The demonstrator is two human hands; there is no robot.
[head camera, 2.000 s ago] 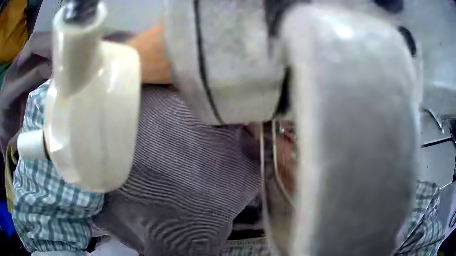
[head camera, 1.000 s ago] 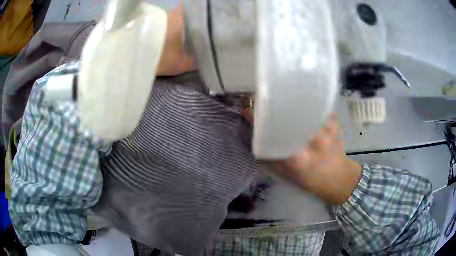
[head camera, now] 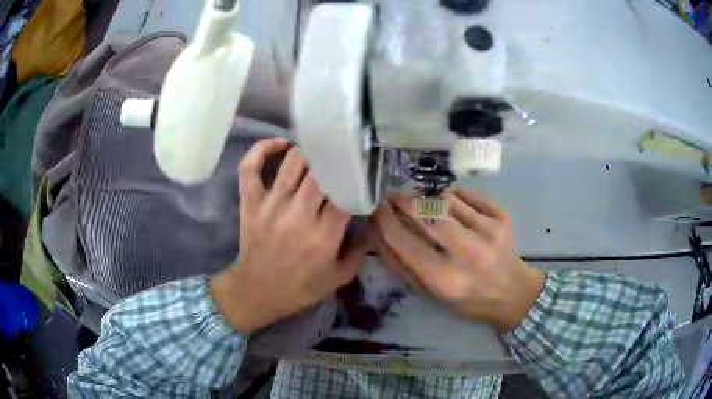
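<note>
The grey-brown garment piece (head camera: 137, 187), finely ribbed in part, lies on the machine table left of the sewing head and runs under my left hand. My left hand (head camera: 285, 234) is on the cloth just left of the needle area, fingers bent, gripping its edge. My right hand (head camera: 461, 257) is close beside it, below the presser foot and needle area (head camera: 428, 175); its fingertips meet the cloth edge, partly hidden by the machine head. The white lockstitch machine head (head camera: 336, 101) stands above both hands.
A cream machine lamp (head camera: 203, 109) hangs over the cloth at left. A cream ribbed dial (head camera: 476, 154) is right of the needle. Yellow cloth (head camera: 48, 39) and green cloth (head camera: 31, 140) lie at far left. A tape measure (head camera: 390, 363) runs along the front edge.
The view has shifted, uncovering both hands. My left hand has come from behind the head to its front-left. The ribbed cloth has moved left, and my right hand is at the needle area.
</note>
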